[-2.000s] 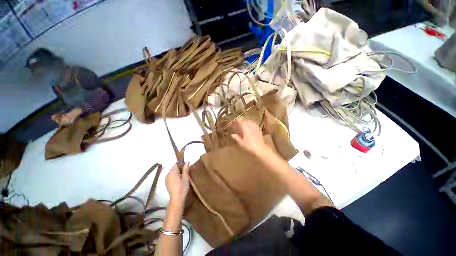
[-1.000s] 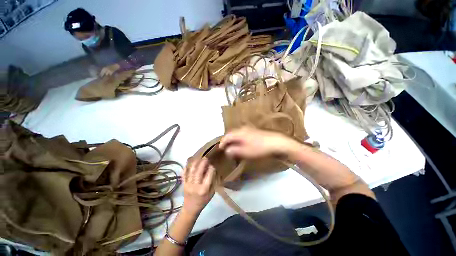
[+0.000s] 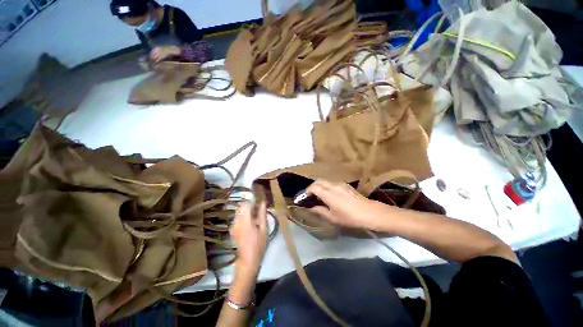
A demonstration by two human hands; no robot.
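A brown bag [image 3: 339,171] lies in front of me with its mouth open and its dark inside showing. A long brown strap [image 3: 295,258] hangs from it towards my body. My left hand [image 3: 249,227] grips the bag's left end by the strap base. My right hand [image 3: 332,203] is at the open mouth, with a small metallic tool, probably snips [image 3: 302,197], at its fingertips. Its fingers are partly hidden by the bag.
Brown bags [image 3: 70,211] are heaped at left, more [image 3: 294,54] at the far side, and one [image 3: 371,137] just beyond mine. Grey-beige bags [image 3: 505,64] lie far right, near a red-based bottle [image 3: 521,188]. A masked person [image 3: 160,32] handles a bag across the table.
The bag has been turned and its mouth now gapes wide. My right hand has moved to the opening, with a small metallic tool now showing. The view has shifted.
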